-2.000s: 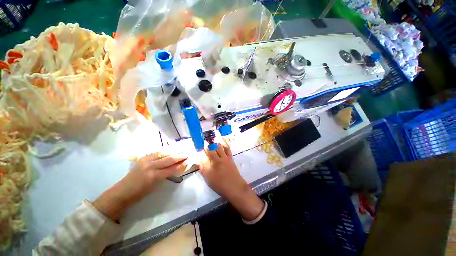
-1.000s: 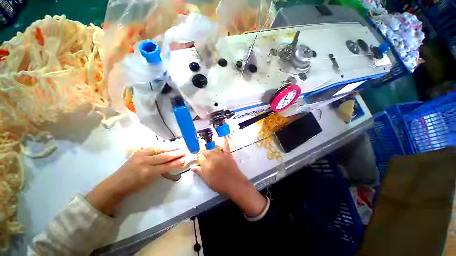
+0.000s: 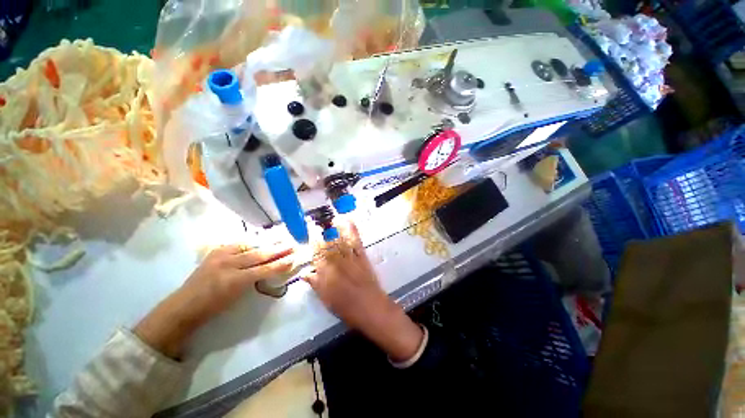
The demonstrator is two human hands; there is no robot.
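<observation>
The white sewing machine [image 3: 384, 122] lies across the table, with its needle end, blue bar [image 3: 284, 200] and small blue knobs [image 3: 345, 203] near my fingers. My left hand [image 3: 225, 282] lies flat at the left of the needle area, fingers together. My right hand [image 3: 347, 277] is just right of it, fingertips by the blue knobs. A pale patch of material seems to lie under the fingertips, but bright glare washes it out. Whether either hand grips it cannot be told.
A big heap of cream strips [image 3: 82, 122] covers the left. A clear bag [image 3: 196, 49] stands behind the machine head. Yellow-orange rings [image 3: 430, 200] and a flat black rectangle [image 3: 471, 210] lie right. Blue crates [image 3: 701, 194] and a brown box [image 3: 666, 318] are at far right.
The view has shifted, so the machine and table sit further left in the picture. Both hands stay at the needle area, with only slight finger movement.
</observation>
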